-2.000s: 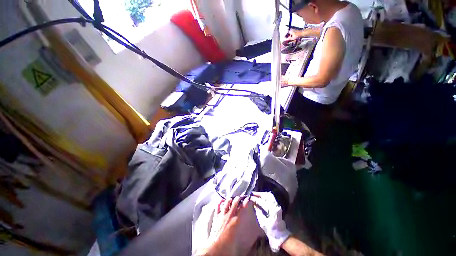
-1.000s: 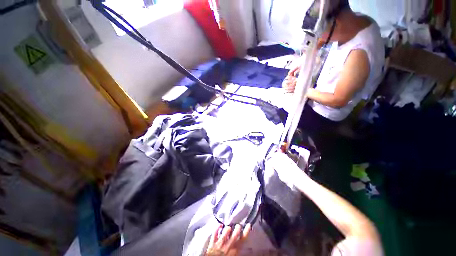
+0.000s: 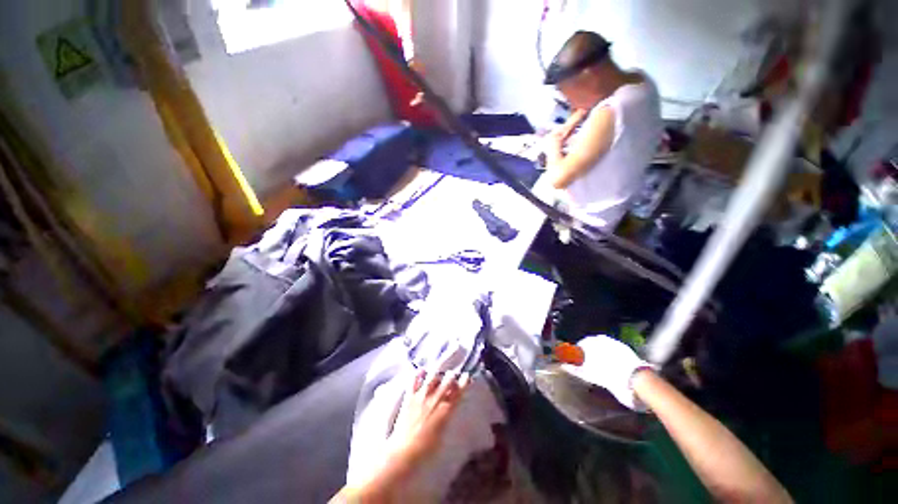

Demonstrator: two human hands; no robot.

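Observation:
The dark grey garment with its pale inner side (image 3: 443, 340) lies over the rounded end of the long dark grey padded form (image 3: 266, 443). My left hand (image 3: 423, 418), bare, rests on the pale layer with its fingers spread. My right hand (image 3: 609, 369), in a white glove, is closed around the handle of the steam iron (image 3: 568, 352), right of the garment. Only the handle's orange end shows clearly; the metal body below is blurred and its outline is hard to tell.
A crumpled dark grey garment pile (image 3: 286, 315) lies behind the form. Black-handled scissors (image 3: 468, 260) and a small dark object (image 3: 494, 221) lie on the white table (image 3: 418, 236). A whitish steam hose (image 3: 738, 217) and black cable (image 3: 473, 143) cross the view. A person works opposite.
My right hand went from the cloth to the iron, which has moved right and nearer from the table's edge. The hose swung right. My left hand stayed on the cloth.

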